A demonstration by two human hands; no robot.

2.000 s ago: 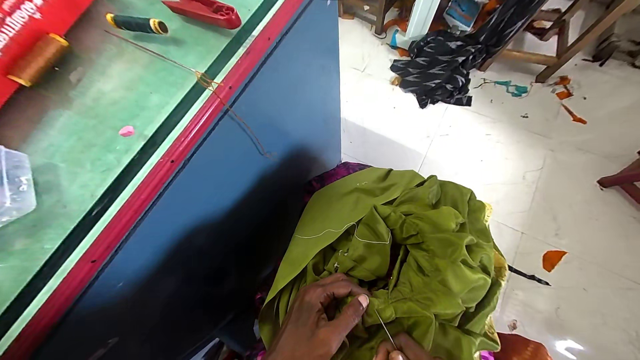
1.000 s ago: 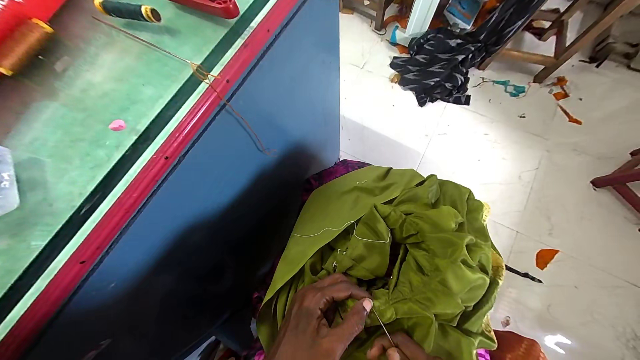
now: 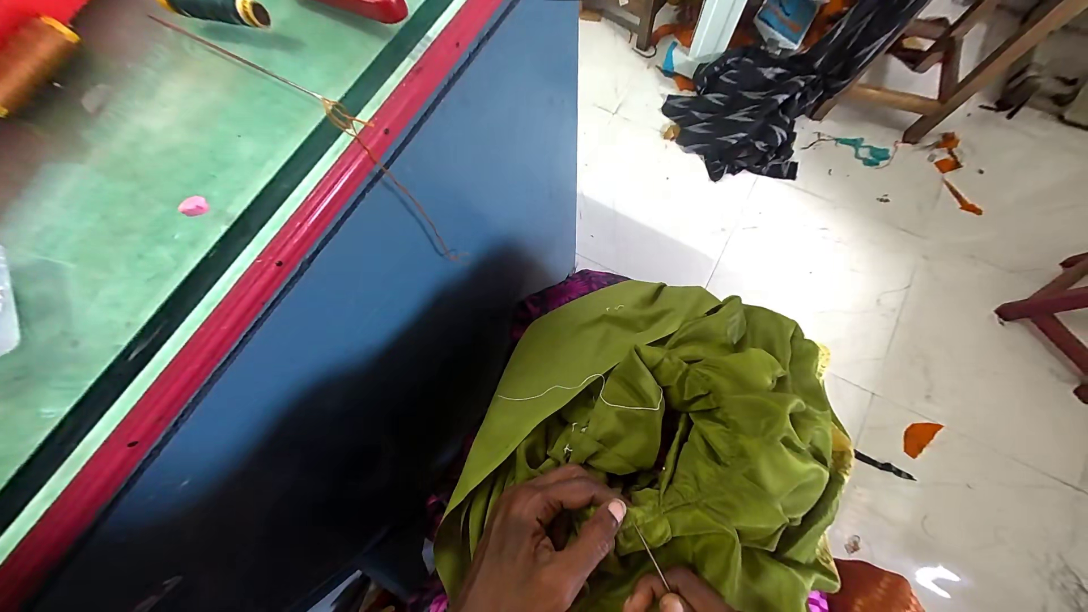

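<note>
Green fabric [image 3: 748, 408] lies bunched at the lower middle, with a loose white thread [image 3: 552, 391] across it. My left hand [image 3: 552, 535] pinches a fold of this fabric between thumb and fingers. Just right of it, at the bottom edge, my right hand [image 3: 676, 595] grips a thin sewing needle [image 3: 651, 552], whose far end meets the fabric near my left thumb. The lower part of my right hand is out of view. Purple patterned cloth [image 3: 574, 289] shows behind the green fabric.
On the green tabletop [image 3: 127, 170] with a red edge lie thread spools [image 3: 217, 10] and a long needle [image 3: 238, 58] with brown thread hanging over the side. Black patterned cloth [image 3: 739, 110], fabric scraps [image 3: 922, 439] and wooden stool legs [image 3: 1054, 306] are on the tiled floor.
</note>
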